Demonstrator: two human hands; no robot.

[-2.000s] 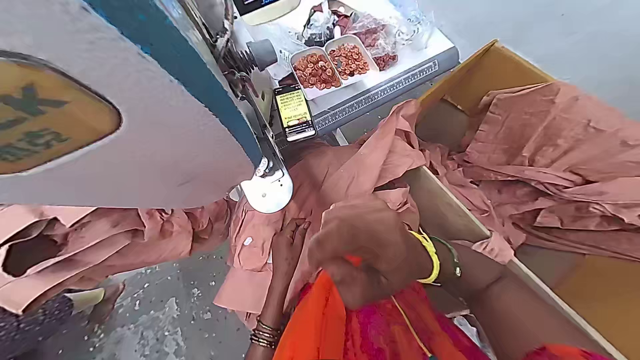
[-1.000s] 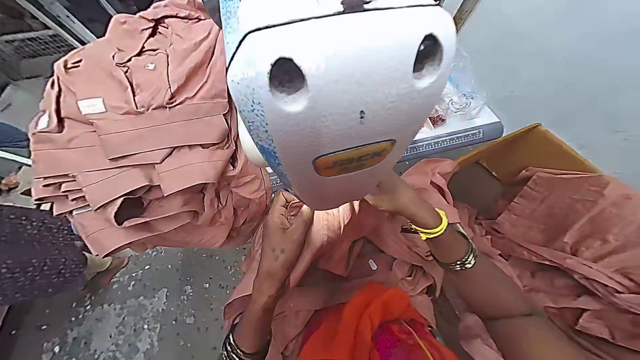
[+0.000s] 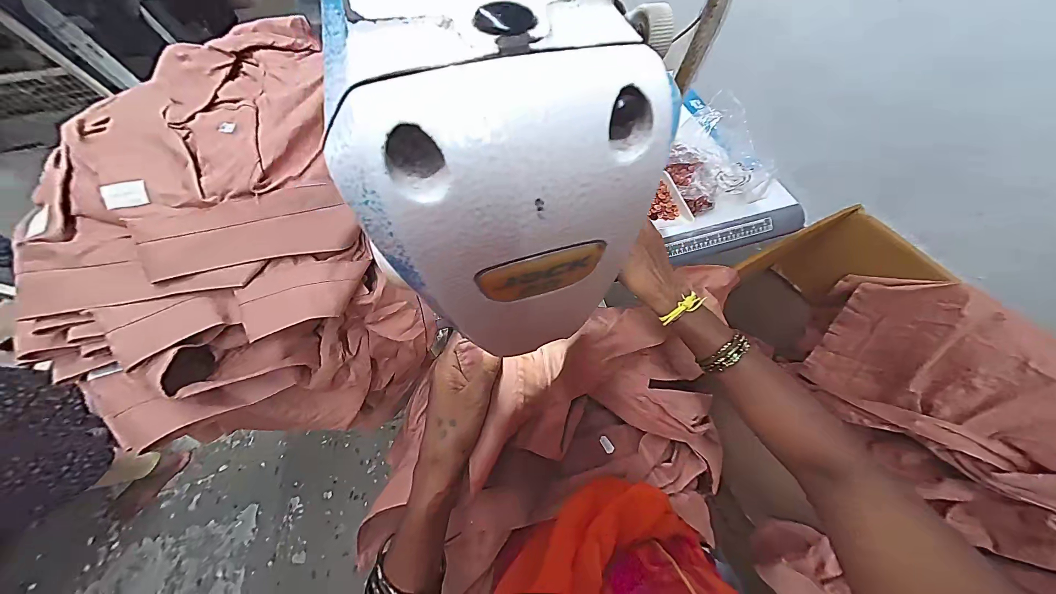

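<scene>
A Jack sewing machine head (image 3: 511,173) fills the upper middle and hides its needle area. Below its left side, my left hand (image 3: 466,379) has its fingers closed on the edge of a salmon-pink garment (image 3: 528,388), which hangs down over my lap. To the right of the head is my right hand (image 3: 648,268), its fingertips hidden behind the machine, so its grip does not show. A small white tag (image 3: 606,445) lies on the garment's folds.
Folded pink garments (image 3: 231,239) are heaped at the left. More pink cloth (image 3: 932,363) lies in a yellowish box (image 3: 858,247) at the right. Behind, orange-brown buttons (image 3: 662,202) and plastic bags (image 3: 726,157) sit on the machine table (image 3: 734,231). Part of another person (image 3: 49,462) is at the left.
The view has swung from the machine's side to its front. My right hand, earlier in front of my lap, has gone up beside the machine head. Over the last second both hands stay about the same.
</scene>
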